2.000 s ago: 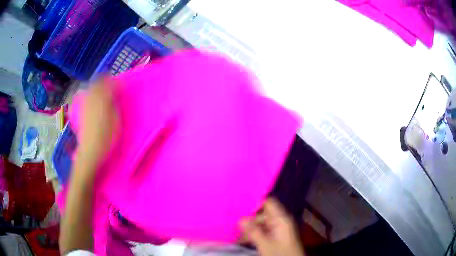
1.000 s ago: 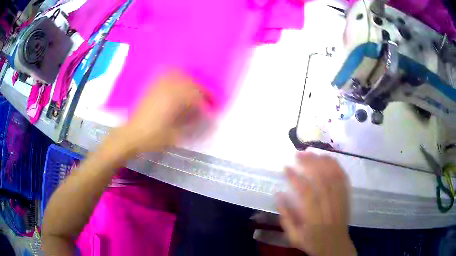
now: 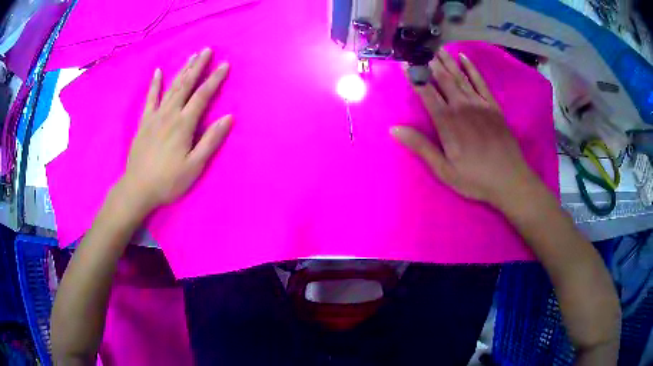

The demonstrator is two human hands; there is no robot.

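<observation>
A large vivid pink garment panel (image 3: 286, 193) lies flat over the white table, its near edge hanging at the table's front. My left hand (image 3: 174, 132) lies flat on its left part, fingers apart. My right hand (image 3: 465, 129) lies flat on its right part, fingers spread, fingertips beside and partly behind the machine head. The presser foot (image 3: 364, 66) is above the panel between my hands, with a bright white light (image 3: 351, 88) beside it. A short dark line (image 3: 350, 121) runs on the panel below the light. The sewing machine (image 3: 530, 36) shows "JACK" lettering.
Scissors with green and yellow handles (image 3: 598, 175) lie on the table to the right. Blue baskets stand at lower left (image 3: 32, 286) and lower right (image 3: 533, 314). Pink fabric (image 3: 147, 322) hangs at lower left. A red object with a pale centre (image 3: 344, 292) is near my dark-clothed lap.
The view has moved in to the machine. The panel now lies spread under the machine head. Both hands, blurred and raised a second ago, now rest flat on it.
</observation>
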